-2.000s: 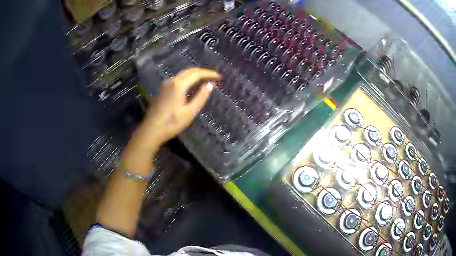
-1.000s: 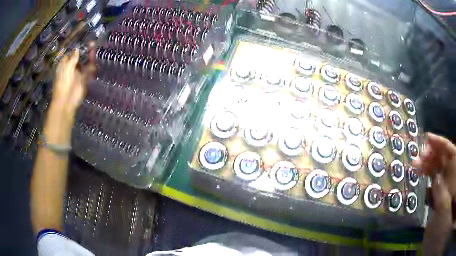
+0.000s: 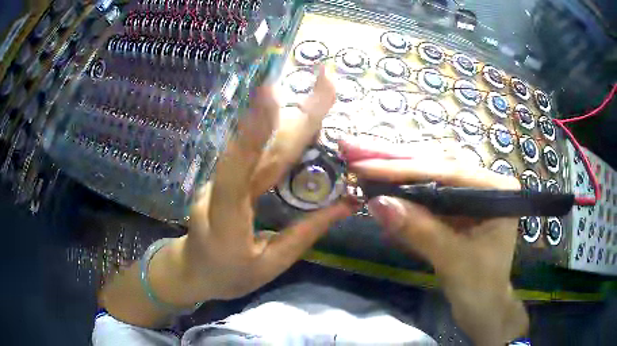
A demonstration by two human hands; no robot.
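Observation:
My left hand point(image 3: 237, 216) holds a small round speaker point(image 3: 310, 184) between thumb and fingers, its pale ring and shiny centre facing me. My right hand point(image 3: 453, 223) grips a black test probe point(image 3: 473, 200) lying nearly level, with a red cable at its rear end. The probe's front end is at the speaker's right edge; the exact contact is blurred. Both hands are over the near left part of the front tray point(image 3: 541, 255). Speakers point(image 3: 500, 137) lie flat there in spaced rows on a tan sheet, glaring white in the middle.
A clear supply tray point(image 3: 81, 152) at left holds dark discs on edge with red wires in its back rows. A white sheet with small dark marks point(image 3: 595, 216) is at far right. Red probe cable point(image 3: 577, 143) loops at right. Yellow tape point(image 3: 379, 269) edges the bench. A clear rear tray lies behind.
My left hand has moved right from the supply tray to the front tray and now shows a speaker. My right hand has come in from the right edge with the probe.

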